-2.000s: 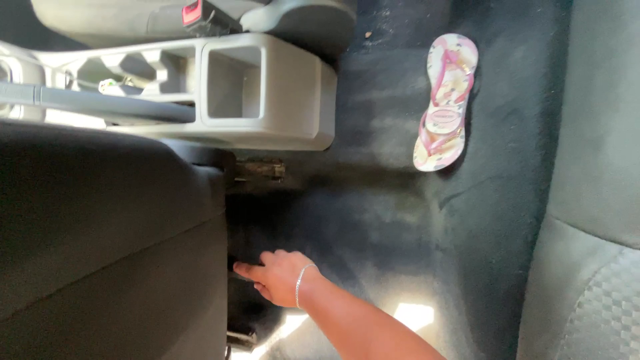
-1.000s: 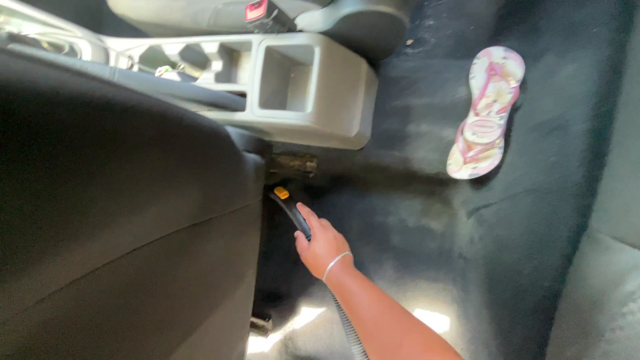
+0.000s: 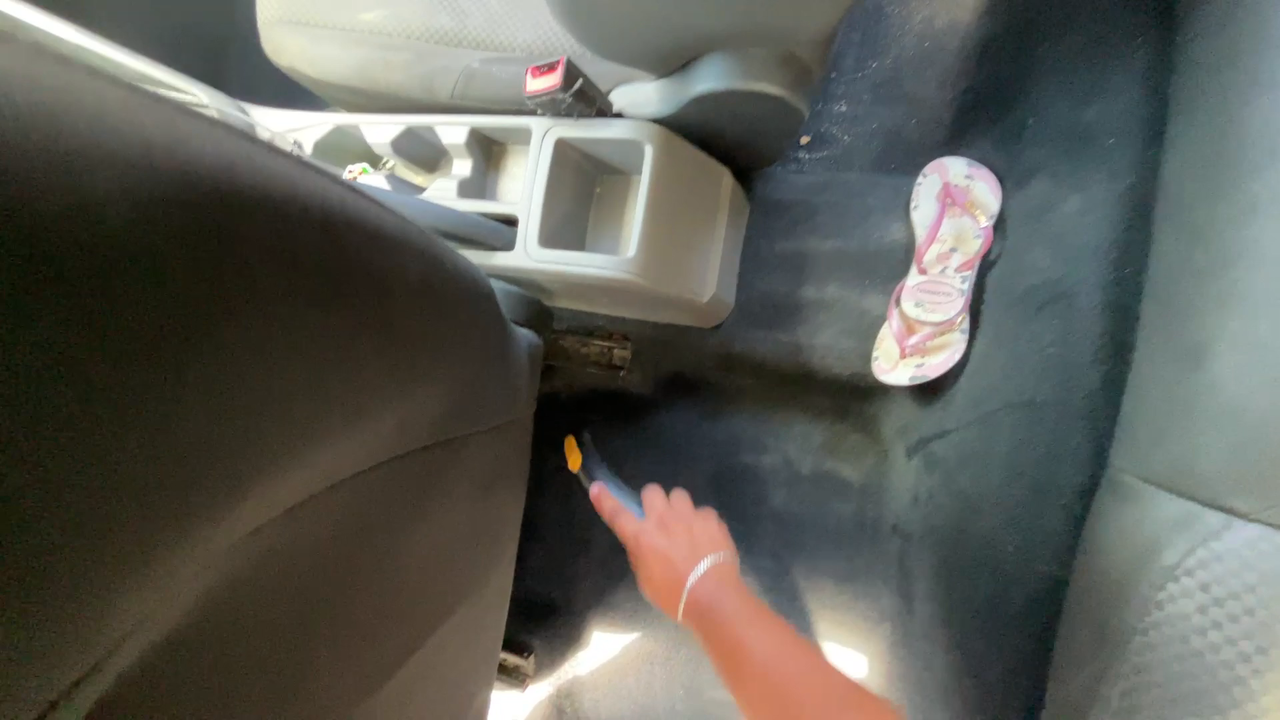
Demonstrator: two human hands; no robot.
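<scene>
My right hand (image 3: 678, 545), with a pale bracelet at the wrist, is closed around the dark curved handle of a vacuum cleaner hose (image 3: 612, 485). An orange part sits near the handle's far end, over the dark carpet beside the front seat's back. The nozzle end is lost in shadow and blur. My left hand is out of view. A pair of pink and white patterned flip-flops (image 3: 938, 270), partly overlapping, lies on the car's carpeted floor (image 3: 800, 480) to the upper right of the hand.
The grey center console (image 3: 690, 230) with open compartments stands above the hand, beside a seat belt buckle (image 3: 560, 85). A dark front seat back (image 3: 300, 400) fills the left side. A metal seat rail (image 3: 590, 352) shows on the floor. The rear seat (image 3: 1180, 560) borders the right.
Two seconds ago my right hand was close by the seat back's edge; the orange-marked handle came into sight one second ago. The hand has since moved away from the console with it. The view has shifted.
</scene>
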